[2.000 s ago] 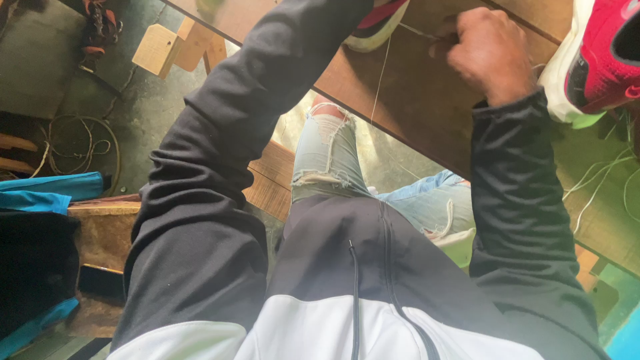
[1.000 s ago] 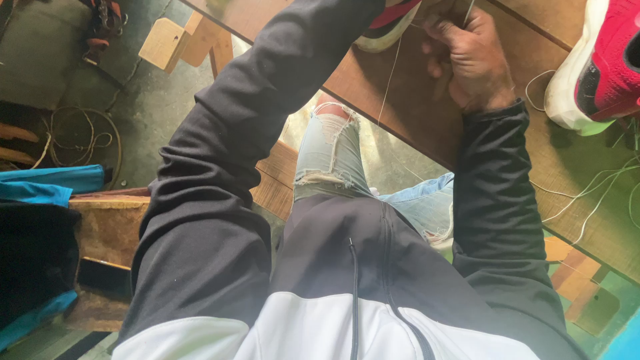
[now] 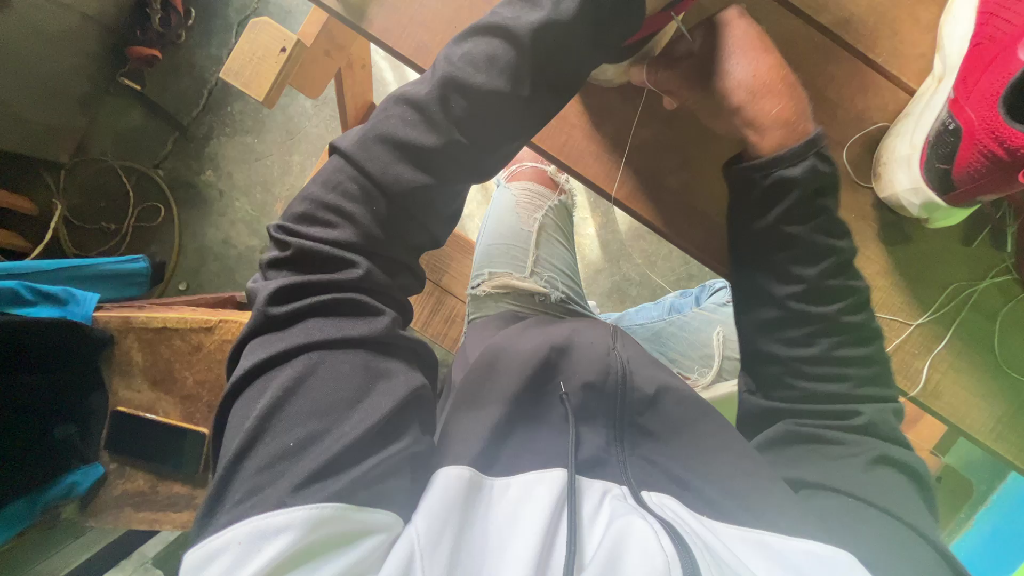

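Observation:
A red shoe with a pale sole [image 3: 632, 68] is partly visible at the top, mostly hidden by my left sleeve and the frame edge. My right hand [image 3: 740, 80] is at this shoe, its fingers curled near the sole. A thin pointed metal tool or needle [image 3: 681, 26] shows beside the fingers; which hand holds it is unclear. White thread [image 3: 632, 140] hangs from my right fingers over the table edge. My left hand is out of view; only its dark sleeve reaches the shoe. A second red shoe with a white sole [image 3: 968, 128] lies at the right.
The wooden table [image 3: 920, 320] slants across the right, with loose white threads [image 3: 956, 308] on it. At the left, a phone [image 3: 156, 442] lies on a wooden surface [image 3: 172, 344] beside blue cloth [image 3: 80, 280]. A coiled cord [image 3: 172, 232] is on the concrete floor.
My right hand has moved left from beside the second shoe to the shoe at the top. The pointed metal piece now shows beside its fingers.

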